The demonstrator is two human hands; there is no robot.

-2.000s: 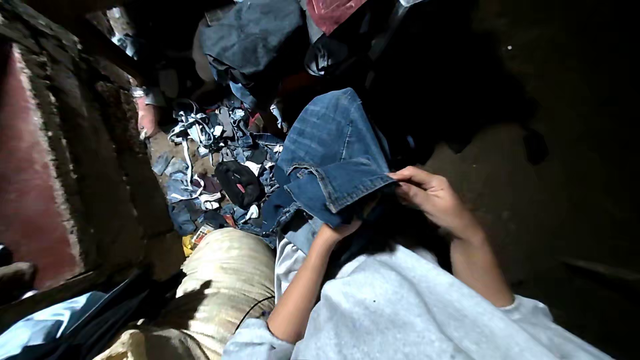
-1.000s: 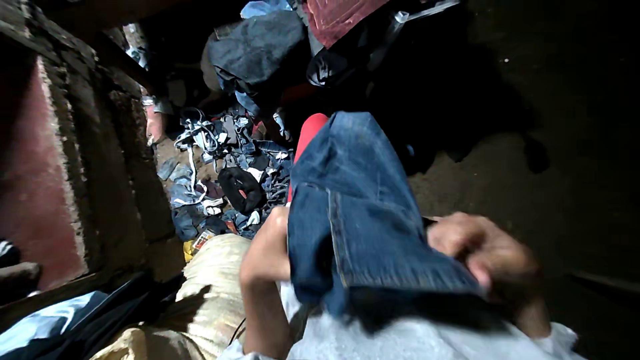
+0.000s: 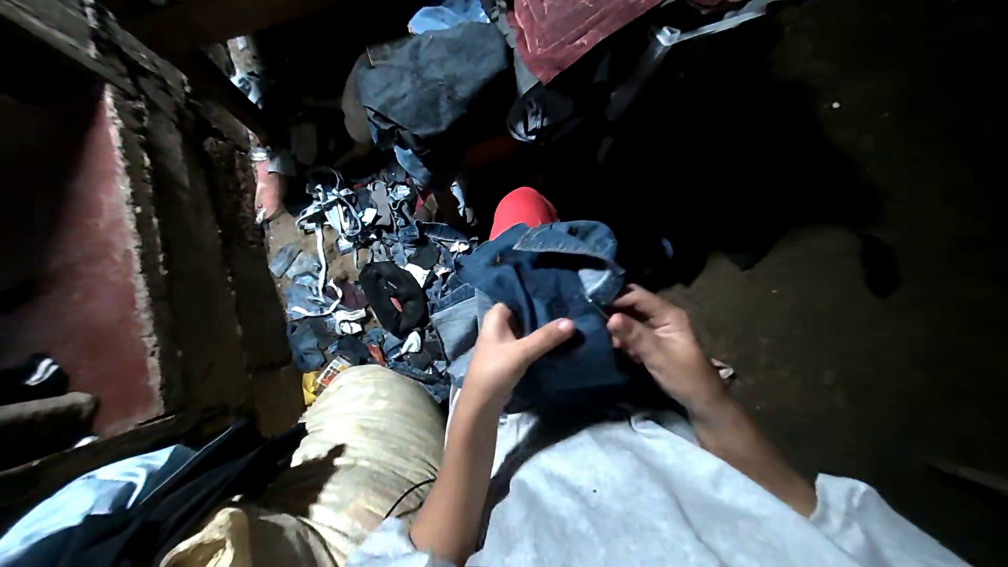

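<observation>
A piece of blue denim clothing (image 3: 563,315) lies bunched over my lap, a curved seamed band at its far end. My left hand (image 3: 512,346) holds its near left part, thumb across the cloth. At the right edge, my right hand (image 3: 657,339) pinches the denim between thumb and fingers. Just beyond the garment shows a rounded red thing (image 3: 524,211), partly covered by it. What the garment's underside looks like is hidden.
Denim scraps (image 3: 315,299) and a black ring-shaped cloth (image 3: 394,299) litter the floor at left. A stuffed pale sack (image 3: 370,441) stands near my left arm. Dark cloth (image 3: 437,79) and red cloth (image 3: 575,31) lie ahead. A rough wall (image 3: 189,260) edges the left.
The denim was spread out in a broad panel one second ago and is now bunched smaller. My left hand has come into view on top of the cloth, its thumb showing.
</observation>
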